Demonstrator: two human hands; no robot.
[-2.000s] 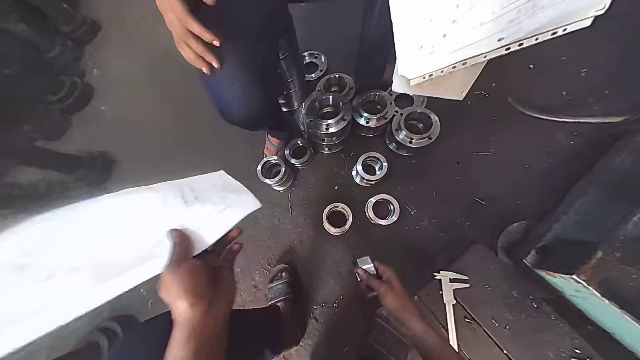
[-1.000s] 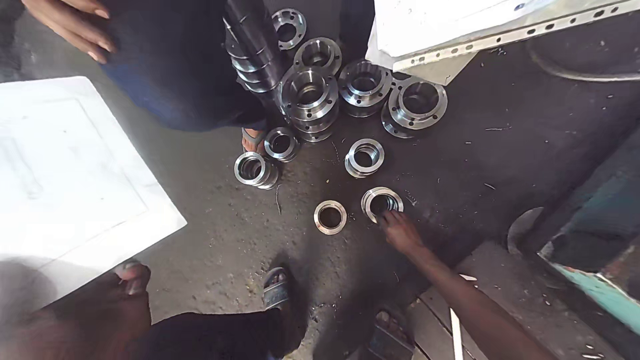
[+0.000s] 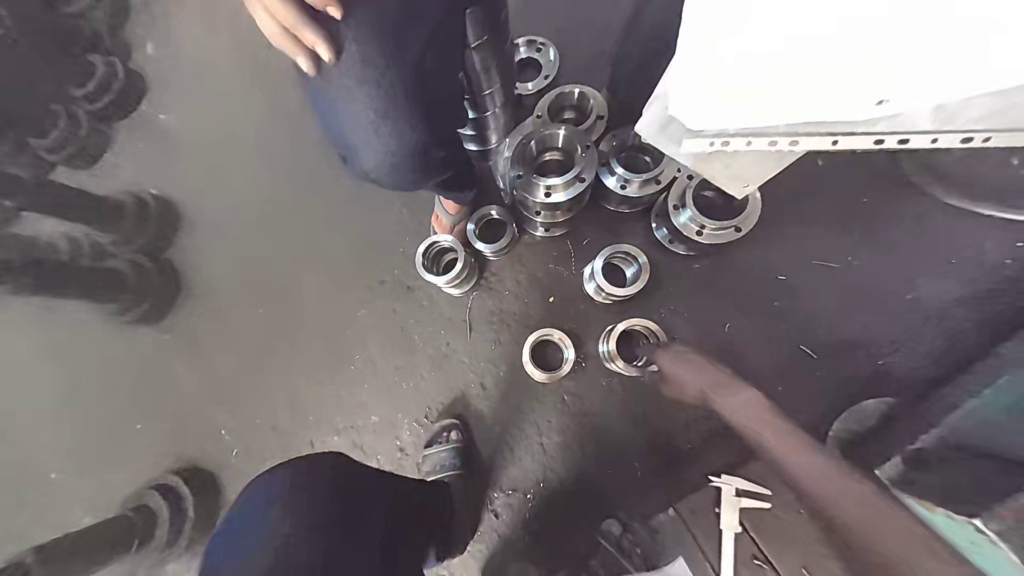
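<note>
My right hand point(image 3: 684, 372) reaches in from the lower right, its fingers pinching the right rim of the top metal ring in a short stack point(image 3: 612, 352); the fingertips are blurred. Just left of this stack a single metal ring point(image 3: 548, 355) lies flat on the floor. Farther up is another ring stack point(image 3: 622, 272). Two more stacks of rings point(image 3: 442, 260) point(image 3: 491, 232) stand by the other person's foot. Steel flanges with bolt holes point(image 3: 552, 172) are piled behind them. A vernier caliper point(image 3: 730, 516) lies below my right forearm. My left hand is out of view.
Another person's hand point(image 3: 292, 32) and dark-clothed knee point(image 3: 384, 104) are at the top. White sheets with a punched edge point(image 3: 848, 72) cover the upper right. Dark flanged parts point(image 3: 120, 232) line the left side. My sandalled foot point(image 3: 444, 452) is below the rings.
My left hand and the large sheet beside it have left the view. My right hand, earlier holding a small metal object lower down, has moved up to the rings. The right-hand ring now shows as a stack.
</note>
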